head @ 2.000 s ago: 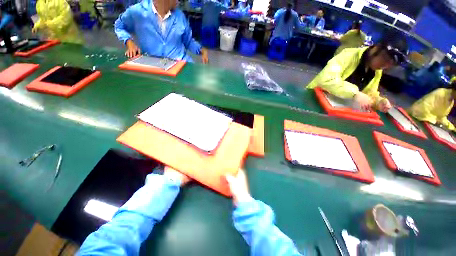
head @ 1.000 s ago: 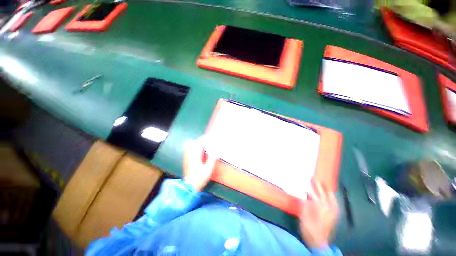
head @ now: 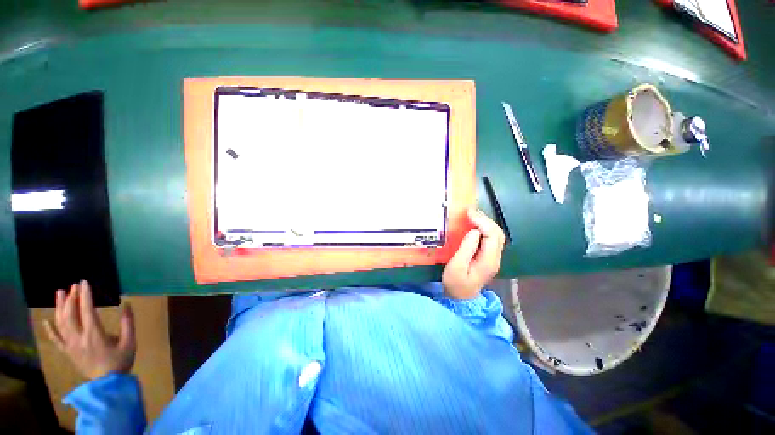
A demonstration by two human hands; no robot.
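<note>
The white-faced backlight unit [head: 331, 166] with a thin black border lies flat on the orange-red foam pad [head: 200, 183] in the middle. A glossy black LCD panel [head: 64, 153] lies on the green bench at the left, reflecting a light. My left hand [head: 89, 331] is at the panel's near edge, fingers apart, fingertips over or touching the edge; no grip shows. My right hand [head: 476, 257] is at the pad's near right corner, fingers curled; whether it pinches the pad or anything small cannot be told.
Right of the pad are a dark pen-like tool [head: 496, 208], a craft knife [head: 523, 149], a crumpled wipe [head: 558, 172], a clear bag with white contents [head: 619, 208], a brown-gold cylinder [head: 625, 123] and a small bottle [head: 694, 130]. A carton [head: 144, 340] and round bin [head: 586, 314] stand below the bench edge.
The pad with the white unit now lies squarely in front of me. My left hand has left the pad for the black panel. My right hand has moved off the unit's face to the pad's corner.
</note>
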